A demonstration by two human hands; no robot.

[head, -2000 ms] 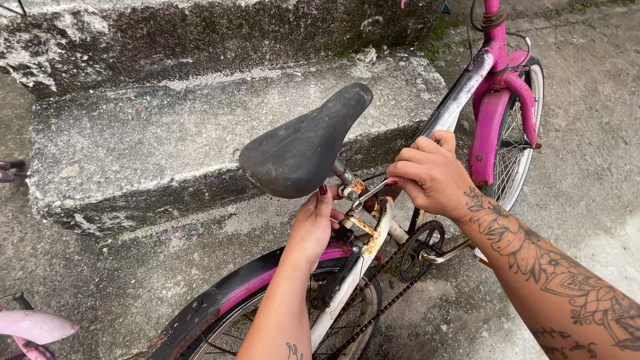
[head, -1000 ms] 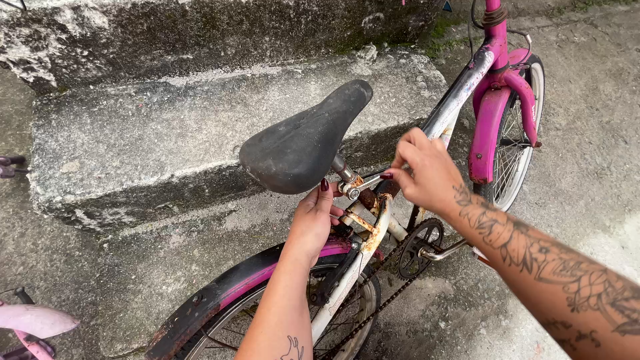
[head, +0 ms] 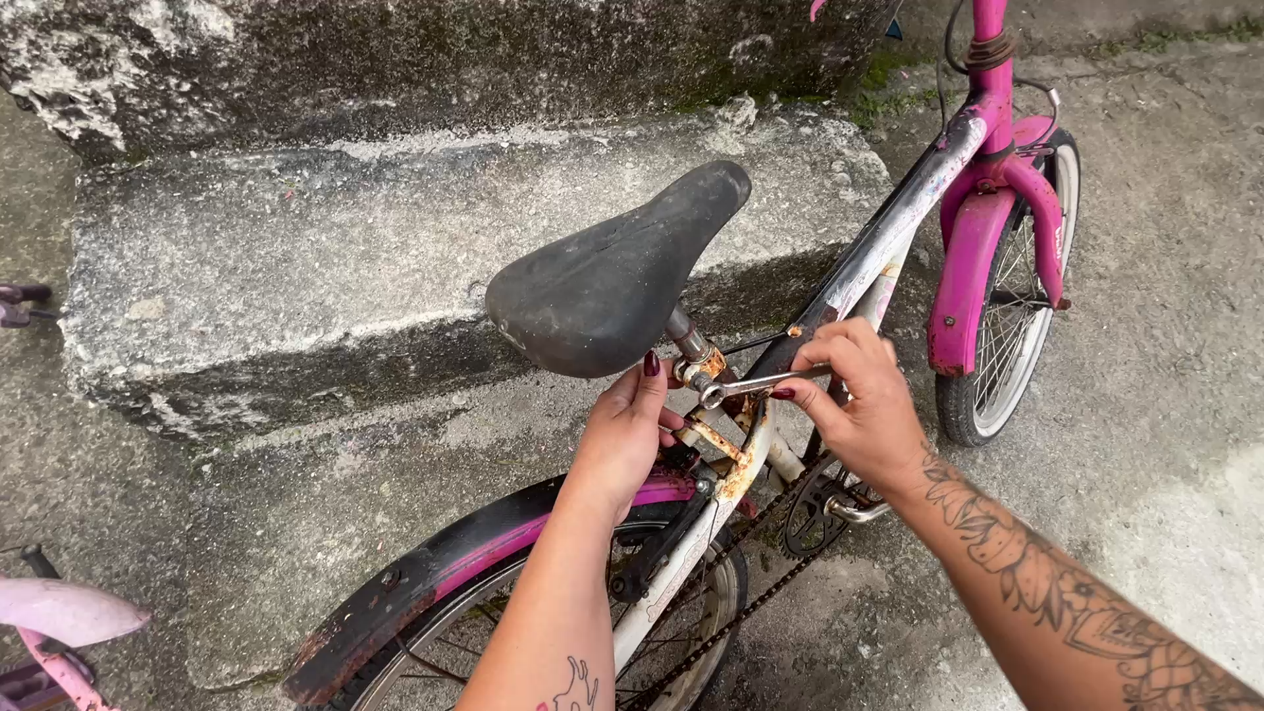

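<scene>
My right hand [head: 857, 400] grips a metal wrench [head: 765, 381] between thumb and fingers. The wrench's ring end sits at the bolt of the seat post clamp [head: 703, 371], just below the black bicycle saddle [head: 627, 272]. On the other side of the clamp is my left hand [head: 632, 425], thumb up and fingertips at the clamp; whether it pinches a part there is hidden. Rust marks the white frame [head: 736, 479] around the clamp. The bicycle stands with its pink front fork [head: 1037, 232] at the upper right and its black and pink rear fender [head: 444, 573] at the lower left.
A rough concrete step [head: 296, 257] runs behind the bicycle, close to the saddle. The chain [head: 780, 592] and crank [head: 857, 511] lie below my right hand. Part of another pink bicycle [head: 69, 612] shows at the lower left edge.
My right hand has shifted slightly with the wrench, whose shaft and ring end now show more plainly. My left hand stays beside the clamp.
</scene>
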